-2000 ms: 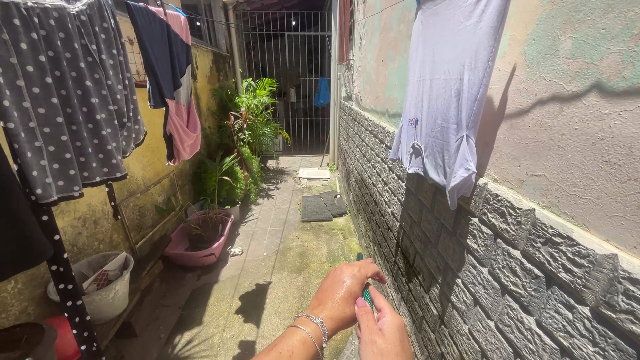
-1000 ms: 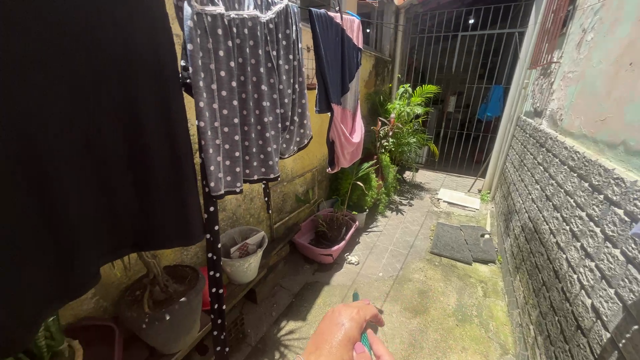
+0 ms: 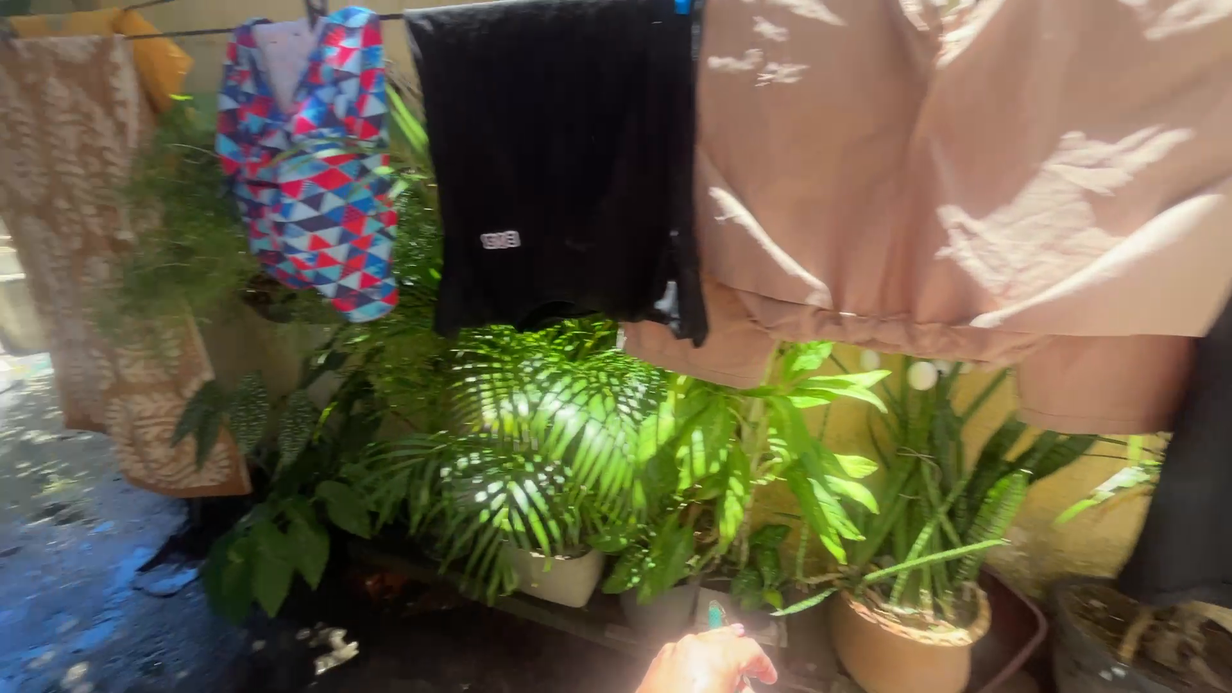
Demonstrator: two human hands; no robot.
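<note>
At the bottom edge, right of the middle, my left hand (image 3: pixel 705 664) is partly in view, blurred and washed out by bright light. Its fingers are curled, and the tip of a thin green object (image 3: pixel 715 616) sticks up from them; the rest of that object is hidden. My right hand cannot be made out. Beyond the hand stand a pale plant pot (image 3: pixel 555 576) and, to the right, an orange-brown pot (image 3: pixel 903 640) holding long-leaved plants.
Across the top a clothesline (image 3: pixel 183 32) carries a patterned garment (image 3: pixel 327 207), a black shirt (image 3: pixel 568 173), a beige garment (image 3: pixel 857 192) and a brown-and-cream cloth (image 3: pixel 77 221). Leafy palms (image 3: pixel 577 414) crowd below. A dark pot (image 3: pixel 1097 626) stands at the far right, before a yellow wall (image 3: pixel 1068 510).
The view has swung far left, from the passage with the barred gate to the hanging clothes and potted plants. Both hands showed two seconds ago; only one is plain now.
</note>
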